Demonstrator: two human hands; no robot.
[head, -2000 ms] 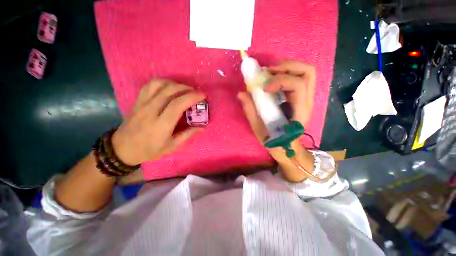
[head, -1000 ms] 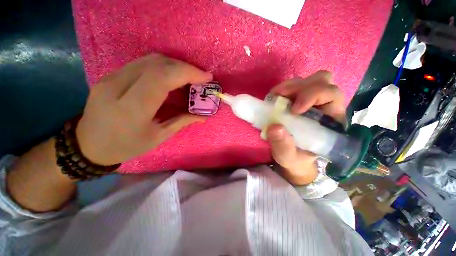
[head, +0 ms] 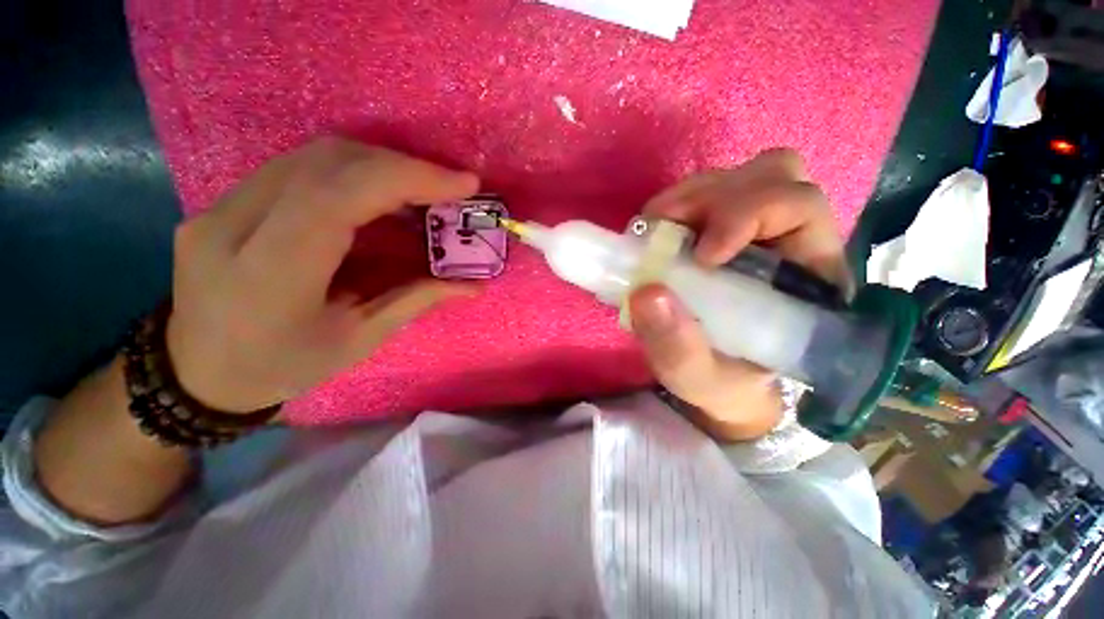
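A pink housing (head: 467,248) lies open side up on the bright pink-red mat (head: 484,73), with dark details and a pale rectangular part inside. My left hand (head: 285,266) holds it between thumb and index finger at its left side. My right hand (head: 739,278) is closed around the translucent-white glue syringe (head: 739,317), over its cream tape band (head: 654,264). The syringe lies slanted, its green cap (head: 881,363) to the lower right. Its yellowish needle (head: 513,226) points left at the pale part, at the housing's upper right edge; whether it touches cannot be told.
White paper wipes (head: 642,12) lie at the mat's far edge. Crumpled wipes (head: 950,236) and a blue tube (head: 995,103) are at right, beside a black dispenser box (head: 962,329) with a red light. Cardboard boxes (head: 938,466) are at lower right.
The syringe came down from near the paper wipes, turned leftward and its needle reached the housing. In the last second the needle tip shifted slightly to the housing's right edge. The camera view moved closer.
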